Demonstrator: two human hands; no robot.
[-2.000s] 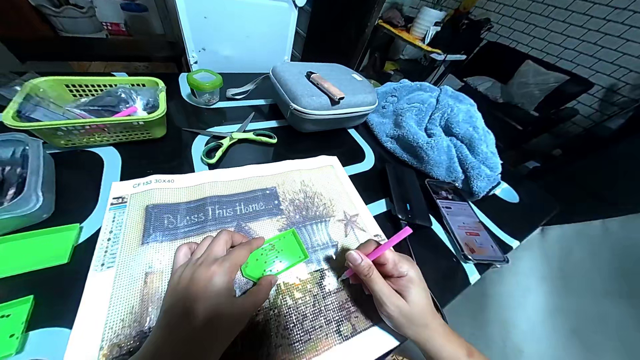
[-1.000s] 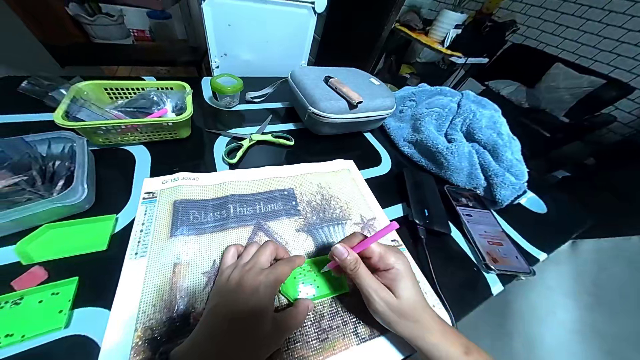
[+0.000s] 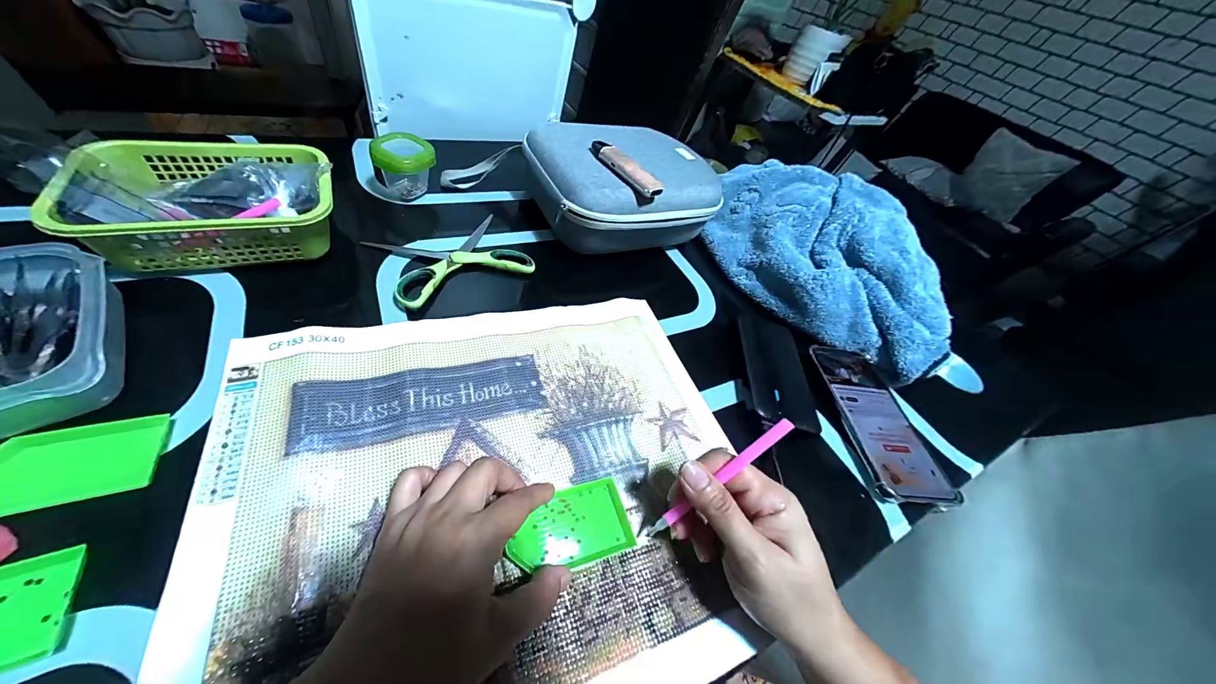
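A diamond painting canvas (image 3: 380, 475) lies on the dark table, its lower part covered with small dark drills. My left hand (image 3: 456, 560) rests on it, thumb and index finger gripping the left end of a small green plastic tray (image 3: 575, 524) that holds scattered drills. My right hand (image 3: 746, 541) holds a pink drill pen (image 3: 731, 472) between thumb and fingers. The pen's tip points down at the canvas just right of the tray; whether it touches cannot be told.
Green trays (image 3: 85, 463) and a clear plastic container (image 3: 104, 332) lie left. Behind are a green basket (image 3: 228, 249), scissors (image 3: 461, 264), a lidded jar (image 3: 403, 166) and a grey case (image 3: 617, 190). A blue fluffy cloth (image 3: 836, 256) and smartphone (image 3: 883, 427) lie right.
One second ago the pink pen's tip was over the green tray; it has moved to the canvas right of the tray. My left hand still holds the tray.
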